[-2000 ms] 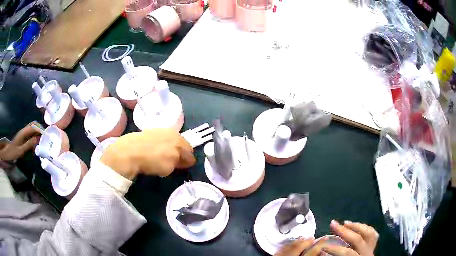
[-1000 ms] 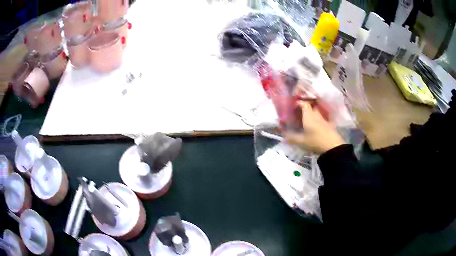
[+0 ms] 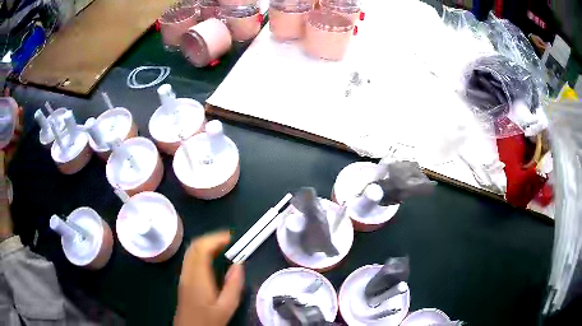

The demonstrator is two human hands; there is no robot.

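Note:
Two long white sticks [image 3: 258,230] lie side by side on the dark green tabletop. A hand at the bottom centre, seemingly my left hand [image 3: 220,261], is just below them, thumb and index finger apart, touching no stick; its wrist is cut off. Round pink-and-white units with limp grey pieces, such as this one [image 3: 295,245], stand right of the sticks; the lowest are cut off by the bottom edge. A clear bag of white tubes [image 3: 567,210] hangs large and blurred at the right edge. I cannot make out my right hand.
Several units with white tubes [image 3: 214,181] stand at left. Another person's grey sleeve [image 3: 29,286] is at the lower left. A white-covered board [image 3: 383,83] holds pink cylinders [image 3: 328,41]. A bag of grey pieces [image 3: 488,86] and a red pouch [image 3: 514,162] lie at right.
The view has swung back left. The black-sleeved arm at the bags is gone from view. The tube bag looks raised and nearer. The light-sleeved hand has left the sticks; another hand shows there.

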